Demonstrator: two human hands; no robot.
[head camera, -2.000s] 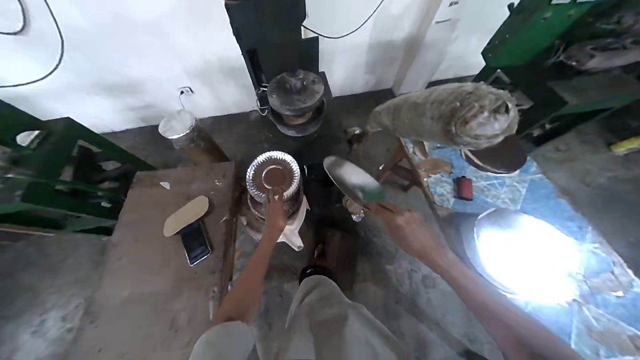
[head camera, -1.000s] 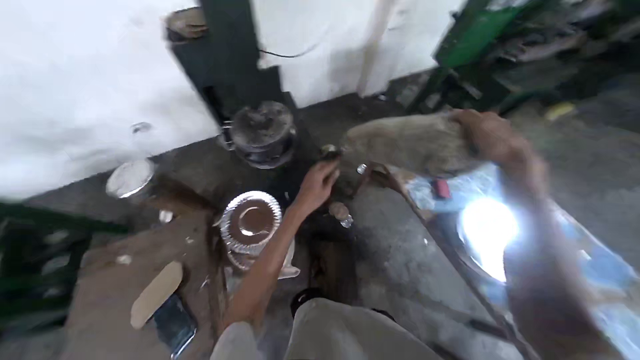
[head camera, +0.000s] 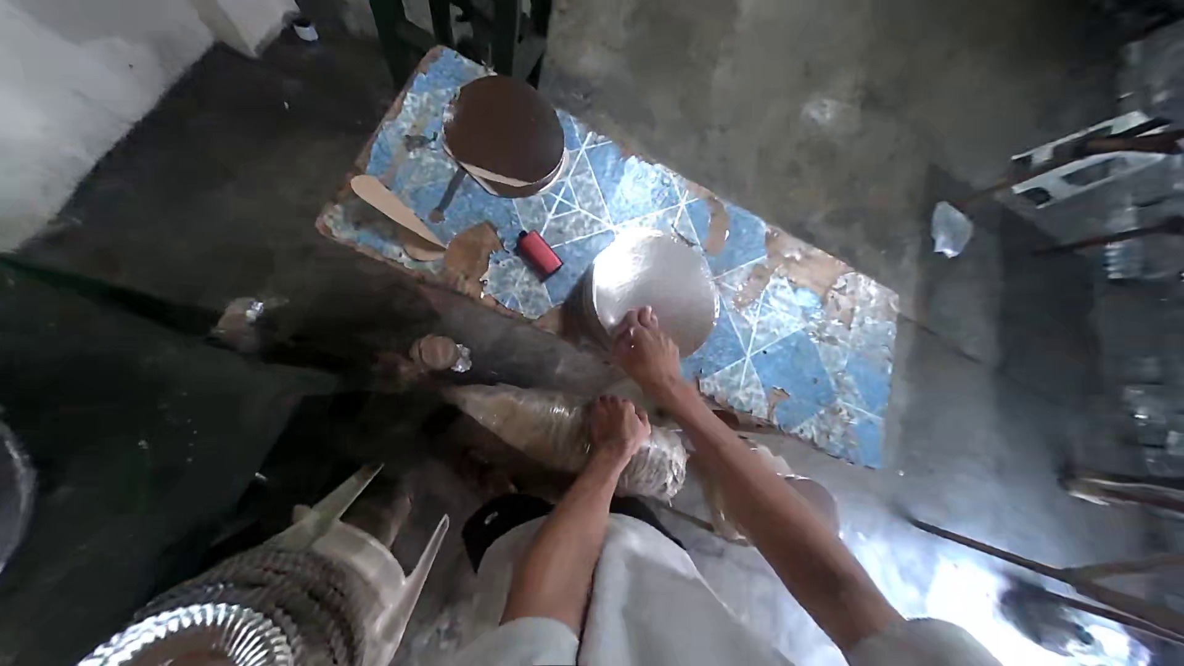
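Observation:
My left hand (head camera: 618, 427) rests on top of a long bundle wrapped in clear plastic (head camera: 527, 421), which lies near my lap. Ahead and to the right, my right hand (head camera: 647, 347) touches the near edge of a stack of round silvery sheets (head camera: 657, 282), its fingers bent over the rim. That stack stands on a low table with a worn blue patterned top (head camera: 795, 370). Left of it lies a small red object (head camera: 539, 254). A stack of brown discs (head camera: 504, 134) sits toward the table's far left end.
Flat tan strips (head camera: 393, 211) lie at the table's left corner. At the lower left stands a stack of fluted foil plates (head camera: 199, 638) beside pale pointed pieces (head camera: 333, 509). A white slotted object (head camera: 1087, 162) is at the far right.
The view has swung right to the blue table. My left hand has moved onto the wrapped bundle, and my right hand has left it for the silvery stack. The earlier green-and-silver tool is no longer in my right hand.

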